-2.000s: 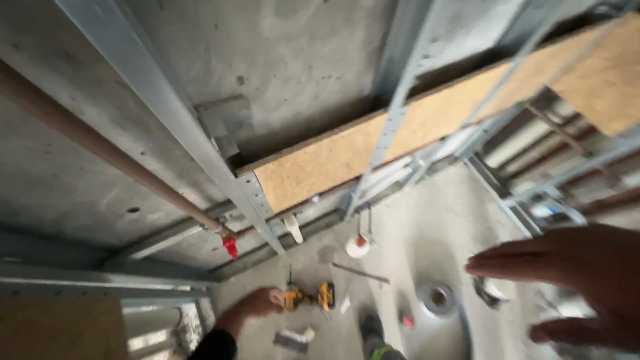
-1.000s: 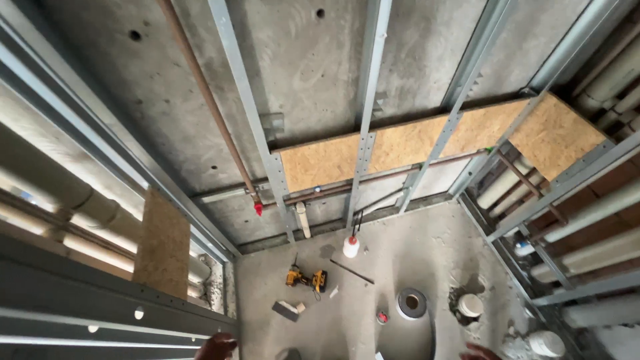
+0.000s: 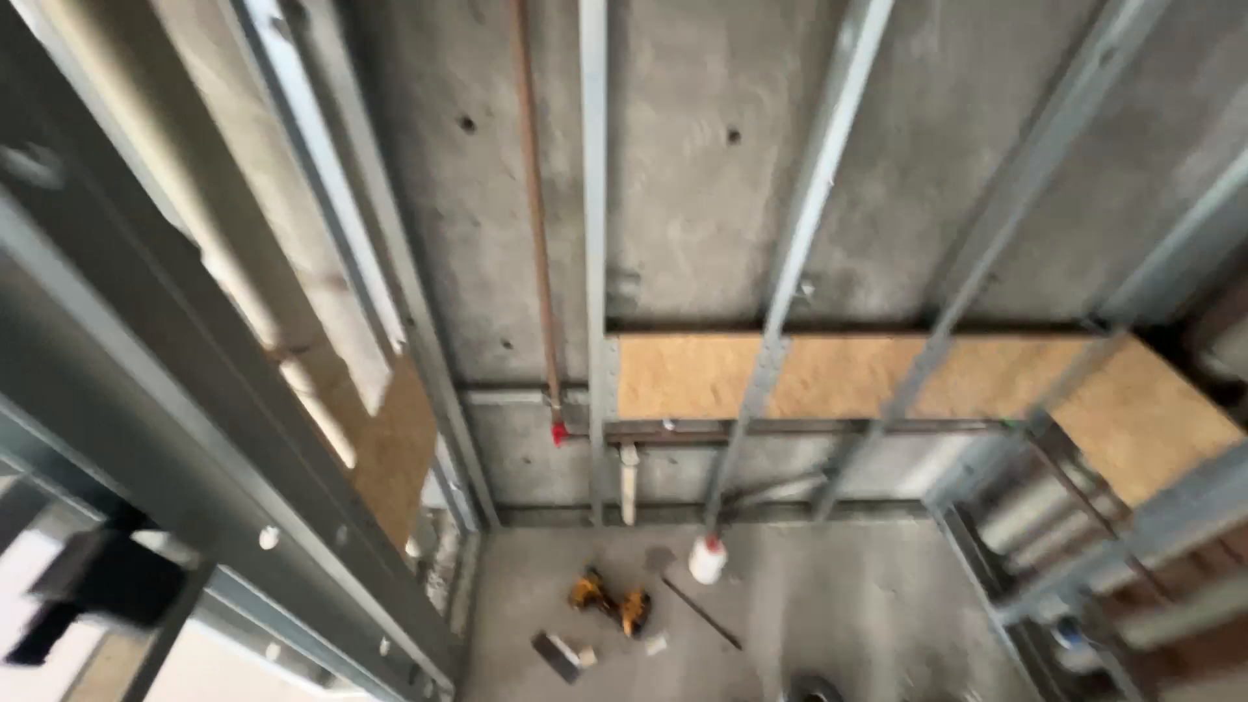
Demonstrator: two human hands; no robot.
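Note:
Neither my left hand nor my right hand shows in the head view now. On the concrete floor at the lower middle lie two yellow and black cordless power tools (image 3: 609,603). Beside them is a flat dark-bladed tool (image 3: 557,656), and a small pale piece (image 3: 656,643) lies to their right. A thin dark rod (image 3: 701,612) lies further right, below a white plastic bottle with a red top (image 3: 708,560). At the bottom edge, a dark ring-shaped roll (image 3: 811,688) is partly cut off.
Metal studs (image 3: 596,263) stand against the concrete wall (image 3: 682,175), with wood panels (image 3: 848,375) fixed between them. A copper-coloured pipe (image 3: 535,214) runs down to a red fitting (image 3: 559,433). Metal framing (image 3: 244,419) fills the left; pipes (image 3: 1033,507) run behind framing at right.
Both hands, seen at the lower left and right two seconds ago, have left the view. The view has swung, bringing more left framing in. The yellow tools remain on the floor.

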